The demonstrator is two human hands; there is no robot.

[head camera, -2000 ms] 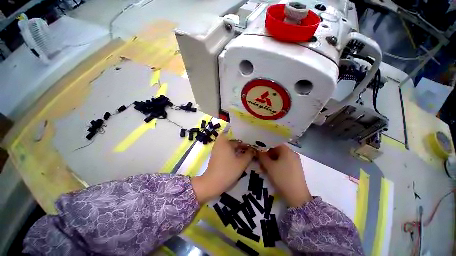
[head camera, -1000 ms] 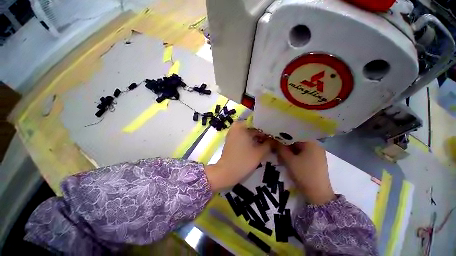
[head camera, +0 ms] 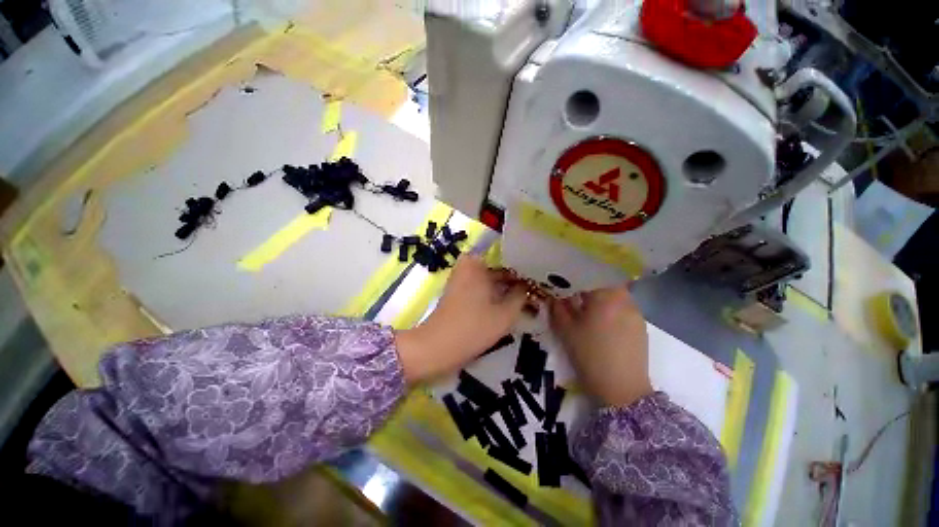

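My left hand and my right hand meet at the needle area under the sewing machine head. A little brassy metal shows between the fingertips. Whatever the fingers hold is hidden. Loose black strips lie in a pile on the white sheet, below and between the hands. Small sewn black pieces lie left of the needle area, joined by thin thread to a larger dark cluster and a smaller one farther left.
Yellow tape marks the sheet's right side. A tape roll lies at the far right, with a reddish thread tangle below it. A red dish sits on the machine head. A white fan stands at the upper left.
The camera view came closer to the machine and then backed off somewhat. Both hands stay at the needle area, with the fingertips slightly shifted. The strip pile and sewn pieces look much the same.
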